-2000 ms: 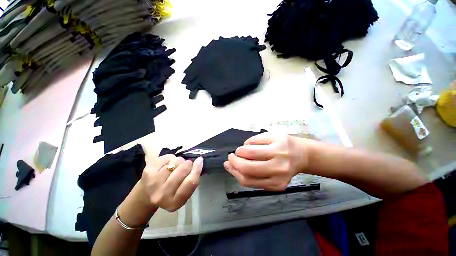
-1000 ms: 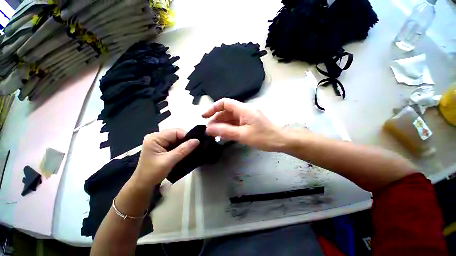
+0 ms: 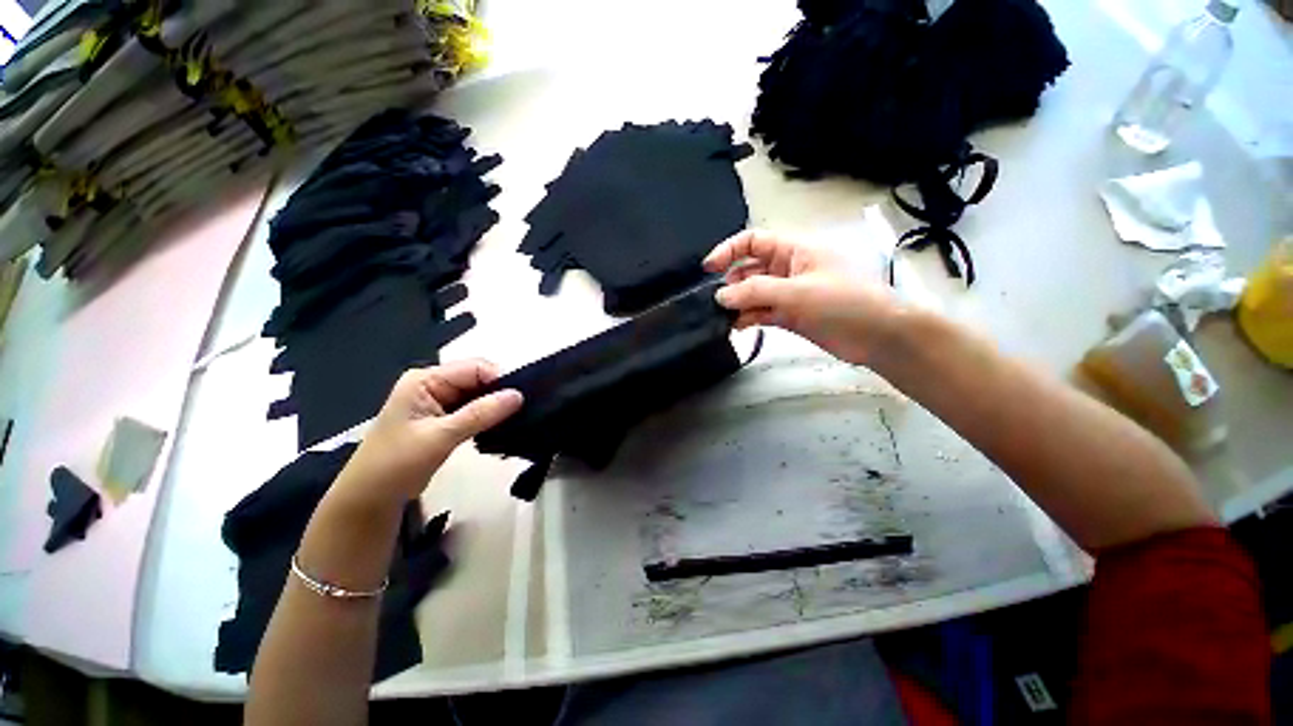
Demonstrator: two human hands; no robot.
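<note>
A black pocket piece (image 3: 617,372) is held stretched above the table between my two hands, its upper edge straight and its lower part hanging loose with a tab. My left hand (image 3: 443,419) pinches its left end between thumb and fingers. My right hand (image 3: 777,291) pinches its upper right corner. A narrow black strip (image 3: 780,557) lies on the glue-stained working patch (image 3: 851,468) near the table's front edge. The underside of the held piece is hidden.
A stack of flat black panels (image 3: 645,199) lies beyond my hands, overlapping panels (image 3: 362,319) and a black pile (image 3: 291,539) left. A strip bundle (image 3: 908,85) is at the back. A glue bottle (image 3: 1142,372), white rag (image 3: 1163,202) and clear bottle (image 3: 1177,78) stand or lie right.
The black piece, bunched between my hands a second ago, is now spread out lengthwise. My right hand has moved right and slightly up, away from my left hand.
</note>
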